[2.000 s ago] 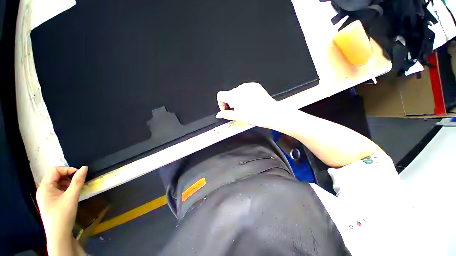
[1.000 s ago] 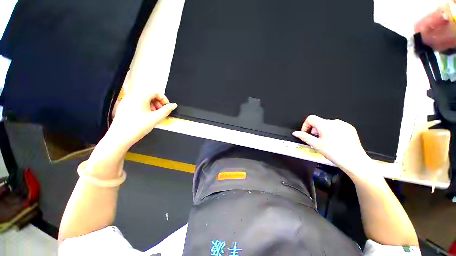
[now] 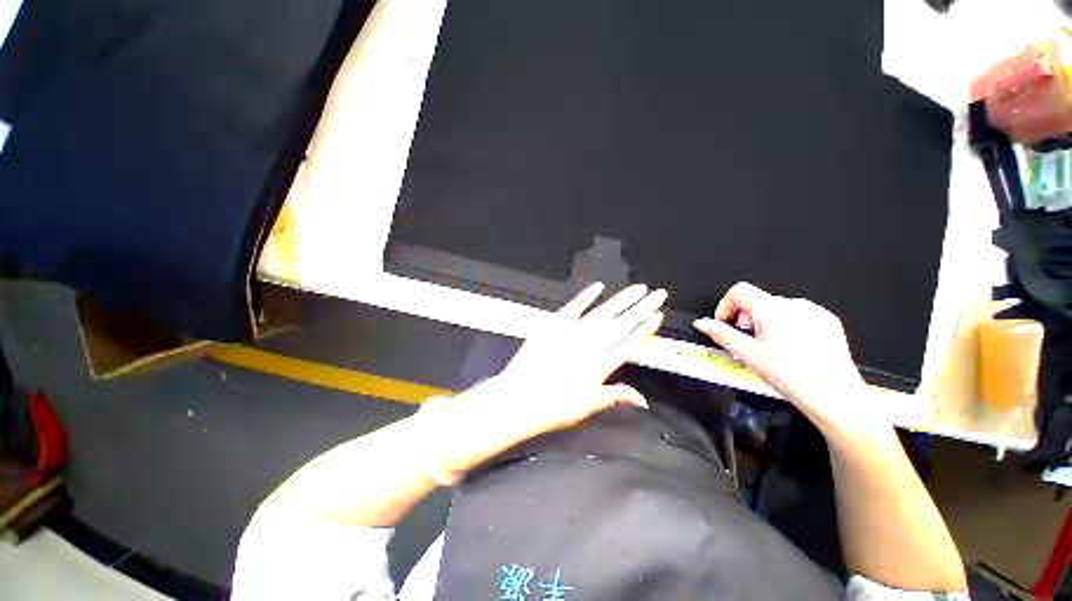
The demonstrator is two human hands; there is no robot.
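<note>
The cut panel [image 3: 694, 153], a large flat black sheet, lies in front of me with its near side along the table edge. The folded edge [image 3: 494, 277] shows as a narrow band on the near side, with a raised tab shape [image 3: 603, 258] near its middle. My left hand [image 3: 588, 352] lies flat with fingers extended over the folded edge, just below the tab shape. My right hand [image 3: 782, 340] pinches the near edge of the panel between thumb and fingers, to the right of my left hand.
The glue bottle [image 3: 1009, 364] lies at the right table corner. Behind it are a pink-red pot [image 3: 1025, 94], a small clear-green bottle [image 3: 1049, 176] and black straps [image 3: 1040, 252]. A thick black stack [image 3: 153, 141] overhangs the table at left. A brown box [image 3: 129, 340] is below it.
My left hand has moved right, from pinching the panel's left corner to lying flat near the middle of the folded edge. My right hand stays at nearly the same place on the edge.
</note>
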